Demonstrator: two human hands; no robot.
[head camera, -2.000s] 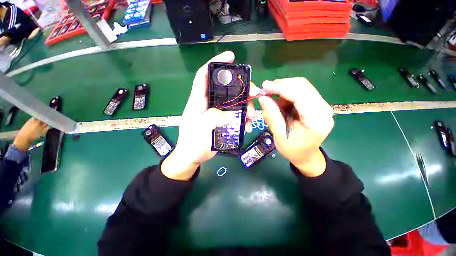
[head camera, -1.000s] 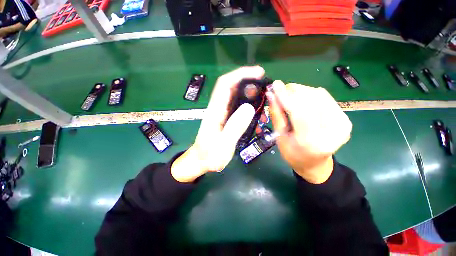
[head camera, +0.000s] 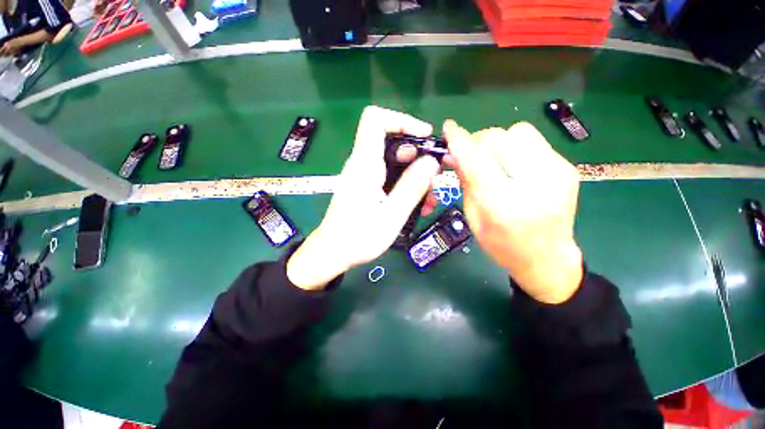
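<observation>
My left hand (head camera: 361, 205) is closed around a black phone housing (head camera: 392, 172), tilted on edge, its inside mostly hidden by my fingers. The speaker disc (head camera: 407, 152) shows partly near its upper end. My right hand (head camera: 522, 197) has its thumb and fingertips together at the housing's upper right edge, by a small shiny spot; whether they hold a tool or wire I cannot tell. A keypad phone (head camera: 439, 240) lies on the bench just below my hands. Another keypad phone (head camera: 270, 219) lies to the left.
Pale loops (head camera: 448, 195) lie behind my hands, and one loop (head camera: 377, 274) lies nearer me. Several keypad phones lie on the green belt (head camera: 226, 100) beyond the cream strip (head camera: 226, 185). A smartphone (head camera: 91, 232) lies left. Red trays (head camera: 549, 23) are stacked behind.
The housing has turned from face-up to tilted on edge. My right hand has moved from the red wires to the housing's upper edge. The phones on the belt have shifted left.
</observation>
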